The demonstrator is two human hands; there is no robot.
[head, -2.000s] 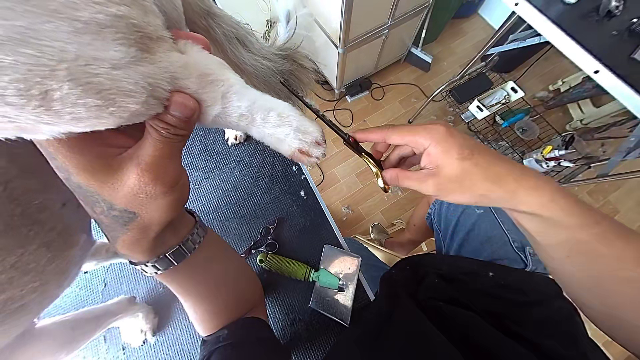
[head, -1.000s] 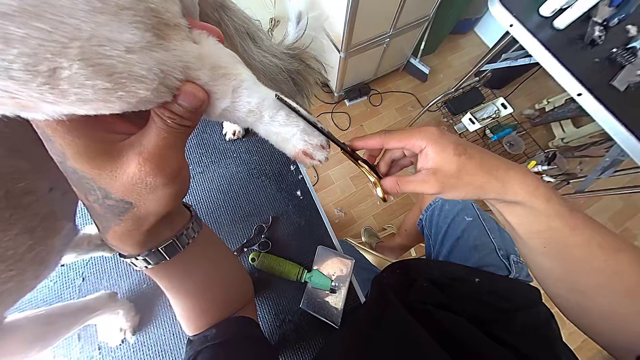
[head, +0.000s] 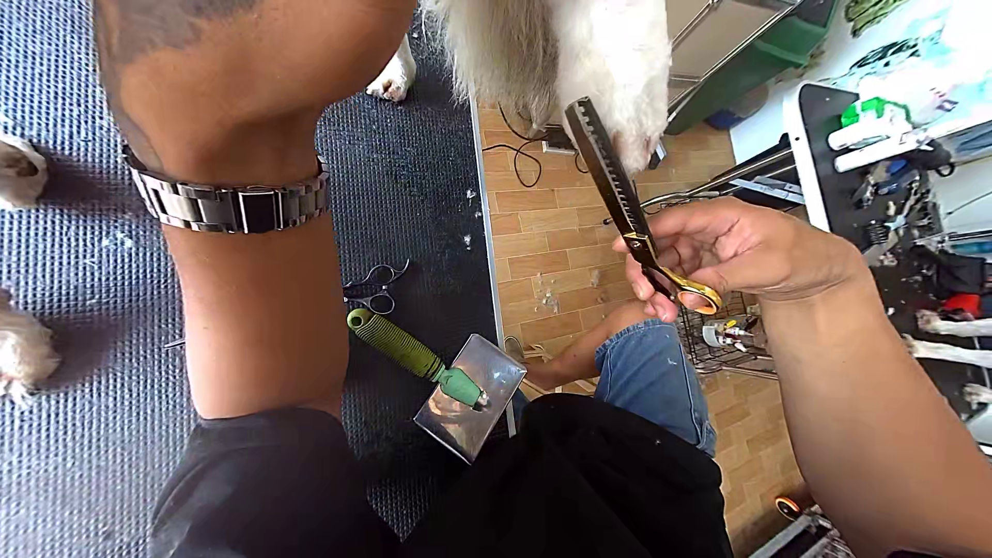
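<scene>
My right hand (head: 736, 252) holds gold-and-black thinning shears (head: 620, 186) by the finger rings. Their toothed blades look closed and lie across the white, furry leg of a dog (head: 620, 70), near its paw; whether they touch the fur I cannot tell. My left hand (head: 256, 70) is mostly cut off by the upper edge, so its fingers and what they hold are hidden; the wrist wears a metal watch band. A slicker brush with a green handle (head: 399, 345) lies pad down, beside a second pair of scissors (head: 376, 291) on the grooming table mat (head: 411, 201).
More dog paws (head: 394, 77) stand on the mat, at its far side and at the left. Beyond the table edge are a cable (head: 527, 163) on the tiled floor, a wire basket (head: 728, 341) and a black table with tools (head: 837, 155). Another dog's legs show far right.
The view has swung, and my left fingers have left it. The dog's leg, stretched out sideways before, now points downward in view. The shears have turned steeper across it.
</scene>
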